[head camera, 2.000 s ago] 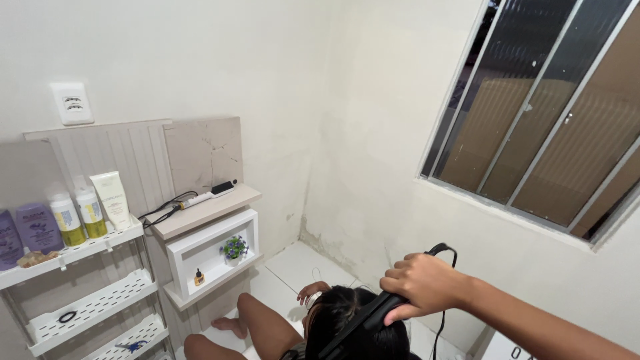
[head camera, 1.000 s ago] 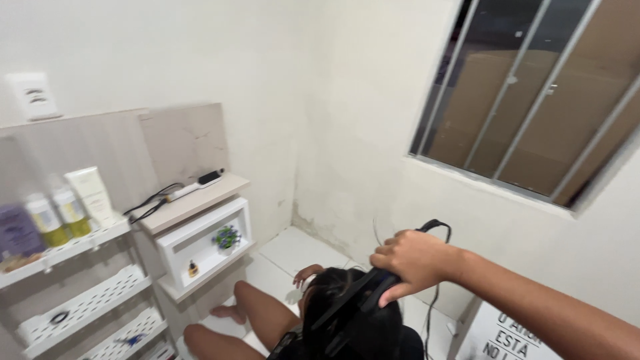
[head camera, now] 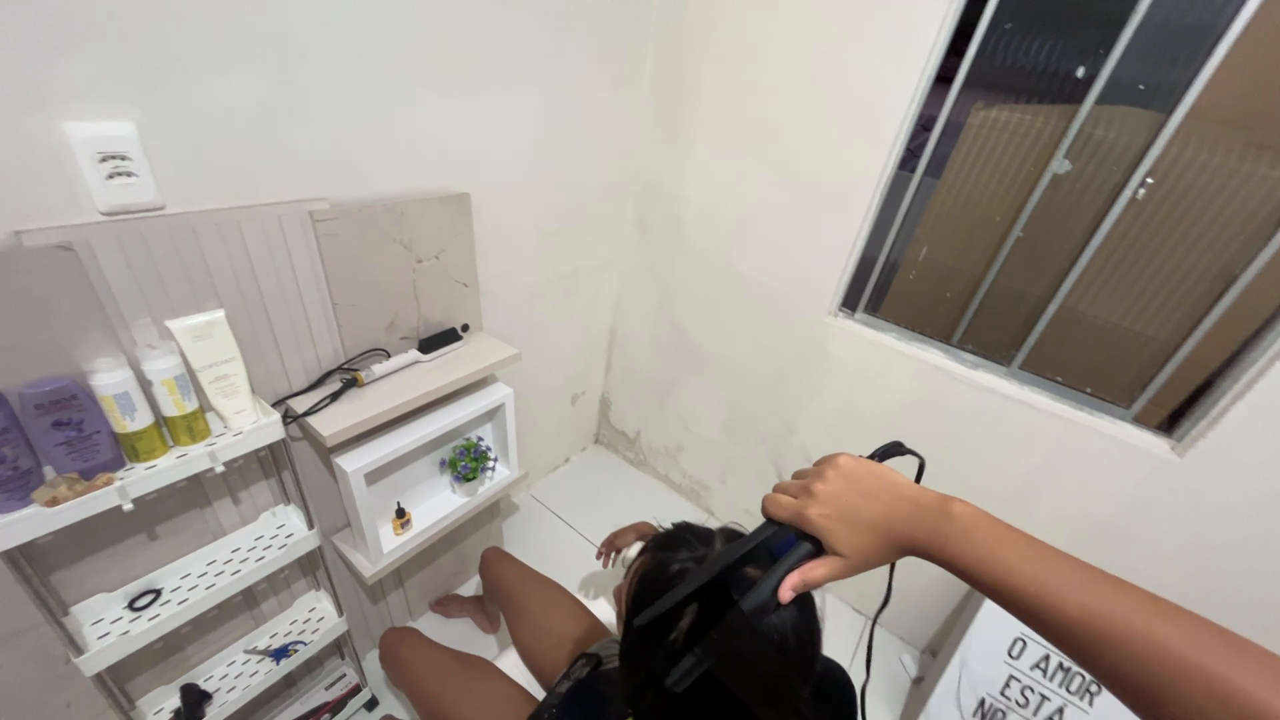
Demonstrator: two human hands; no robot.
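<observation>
My right hand (head camera: 850, 510) grips the handle end of a black corded hair straightener (head camera: 735, 590), held over the dark hair (head camera: 700, 640) of a person seated below me. The straightener's two arms stand apart against the hair, and whether strands lie between them is hard to see. Its black cord (head camera: 880, 610) loops up behind my hand and hangs down on the right. The seated person's bent legs (head camera: 540, 610) and one raised hand (head camera: 625, 543) show to the left of the head. My left hand is out of the frame.
A white slotted shelf rack (head camera: 200, 450) on the left bears bottles and a tube (head camera: 215, 365). Beside it, a ledge (head camera: 490, 355) carries a corded hot brush (head camera: 410, 360) above a white box shelf (head camera: 345, 500) with a small potted plant (head camera: 468, 465). A sliding window (head camera: 1060, 200) is at right; a white panel with writing (head camera: 1010, 660) stands below.
My right hand stays on the straightener at the person's head, with only a slight shift. The arms of the straightener look farther apart than two seconds ago.
</observation>
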